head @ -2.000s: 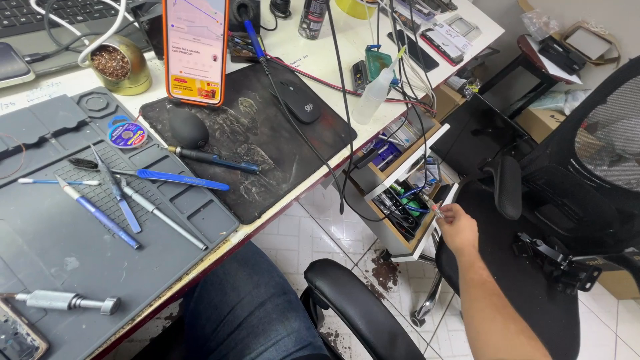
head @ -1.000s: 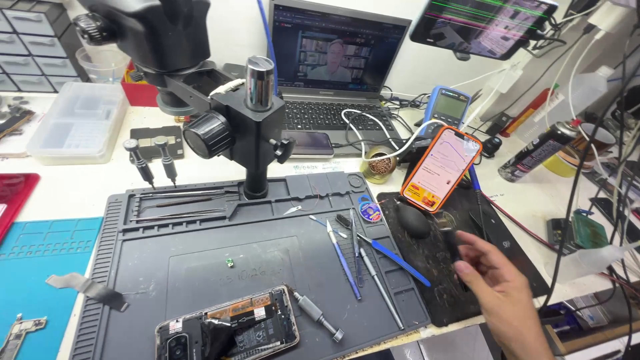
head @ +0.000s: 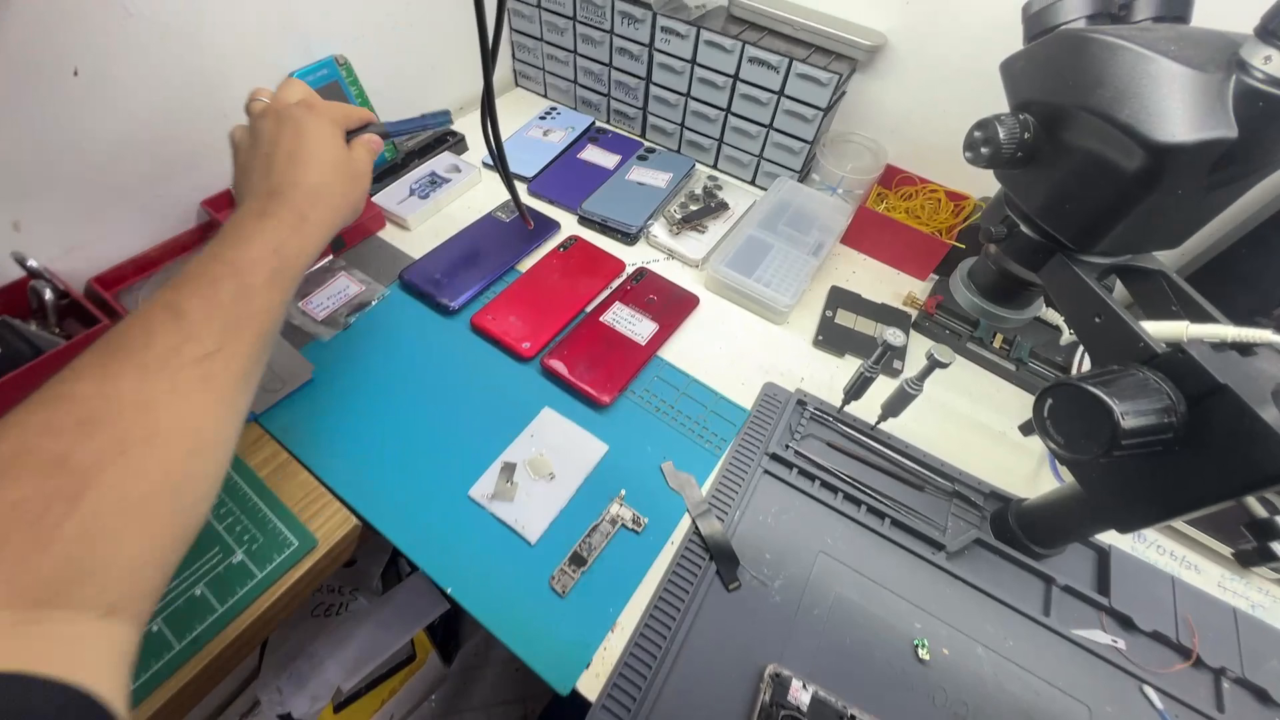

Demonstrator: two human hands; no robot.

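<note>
My left hand [head: 300, 150] reaches to the back left, palm turned down, a ring on one finger. Its thumb and fingers close on a slim blue tool [head: 408, 124], whose kind I cannot tell; it points right, over a black holder [head: 425, 155]. Just behind the fingers leans a green circuit board with a blue-framed part [head: 335, 82]. A small white box [head: 427, 190] lies below the tool. My right hand is out of view. A phone logic board [head: 598, 542] and a white pad with small metal pieces [head: 545, 500] lie on the blue mat [head: 400, 420].
Several phones, among them a red one [head: 550, 297], lie beyond the mat. Red trays [head: 95, 290] are under my forearm. Further back are a clear parts case [head: 775, 250] and small drawers [head: 720, 80]. A microscope [head: 1110, 130] stands right, over a grey repair mat [head: 860, 590] with an opened phone.
The view has swung far left. My left hand has come into view, closed on the blue tool. My right hand, seen earlier at the drawers and then over the black mat, has left the view.
</note>
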